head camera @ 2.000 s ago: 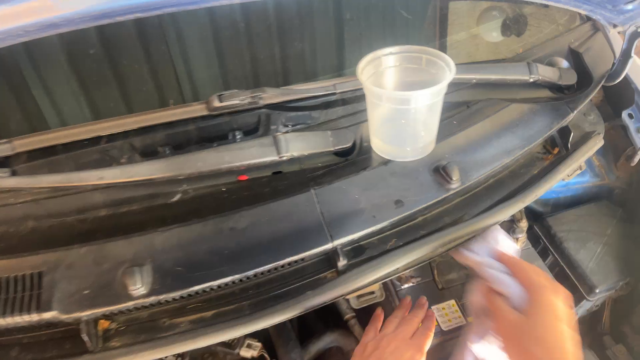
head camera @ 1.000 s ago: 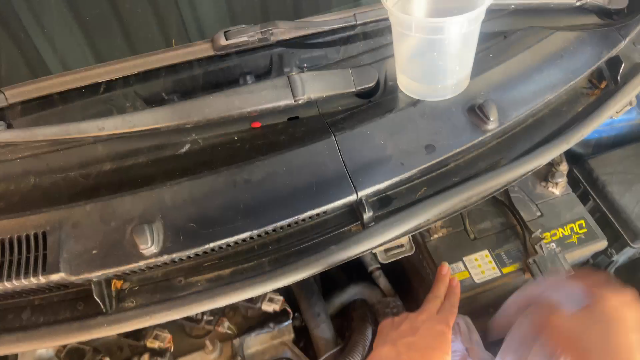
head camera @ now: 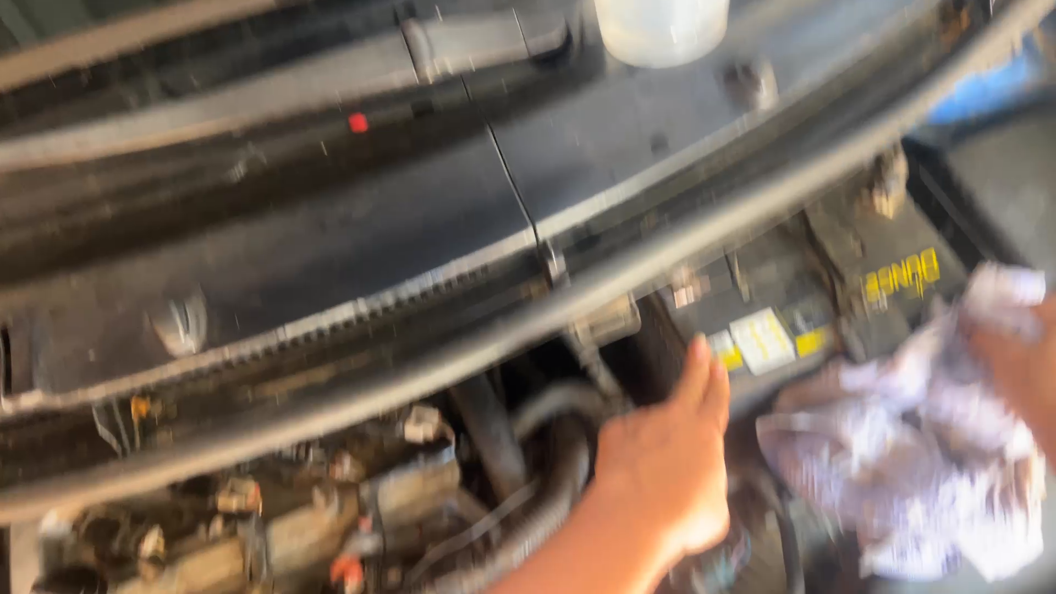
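Note:
My left hand [head camera: 664, 462] reaches over the engine bay, its fingertips at the near edge of a car battery [head camera: 850, 247] that bears yellow writing and labels. Nothing shows in that hand; whether the fingertips touch the battery is unclear. At the right edge my right hand [head camera: 1011, 355], partly out of view, grips a crumpled whitish cloth [head camera: 916, 445], which hangs over the front of the battery. A translucent plastic tub [head camera: 660, 29], cut off by the top edge, stands on the black cowl panel [head camera: 396, 239]. The view is blurred.
A rubber weatherstrip [head camera: 495, 342] curves across the bay below the cowl. Wiper arms [head camera: 272, 87] lie along the upper left. Engine parts [head camera: 305, 528] and a thick black hose [head camera: 569, 470] sit at lower left and centre. A dark plastic box [head camera: 1006, 173] is at far right.
The cloth, over the weatherstrip's edge two seconds ago, is now lower, in front of the battery, and spread wider in my right hand. The view has moved closer and lower.

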